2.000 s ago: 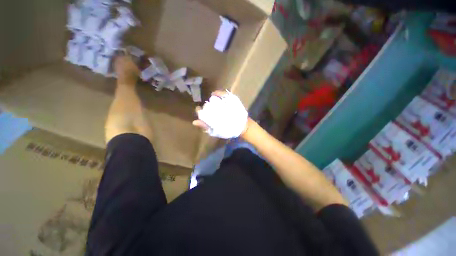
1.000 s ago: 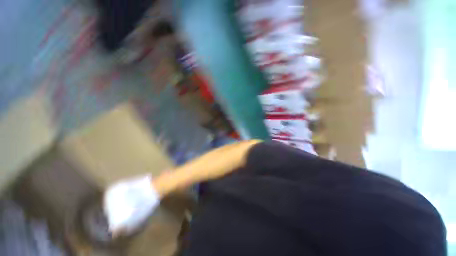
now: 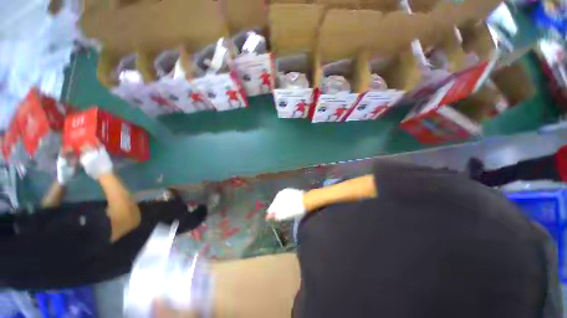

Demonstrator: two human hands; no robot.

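My left forearm reaches in large and blurred at the bottom, and my left hand [image 3: 166, 307] is cut by the lower edge. It holds white accessory packs [image 3: 163, 268], too blurred to count. My right hand [image 3: 286, 205], in a white glove, hangs over the floor before the bench; whether its fingers are closed is unclear. Open retail boxes [image 3: 337, 107] stand in a row on the green bench [image 3: 230, 152], with white and red fronts and brown flaps up. Wrapped round units sit inside them; white packs show in some left boxes.
Another person's gloved hands [image 3: 96, 163] hold a closed red box [image 3: 106, 133] on the bench at left. More red boxes [image 3: 37, 124] stand beyond. A tilted red-and-white box [image 3: 451, 105] is at right. Red scraps [image 3: 227, 230] lie on the floor. A blue crate [image 3: 538, 208] is at right.
The view has swung from the brown carton to the bench. My left hand has left the white packs in the carton and now holds some. My gloved right hand is nearer the bench.
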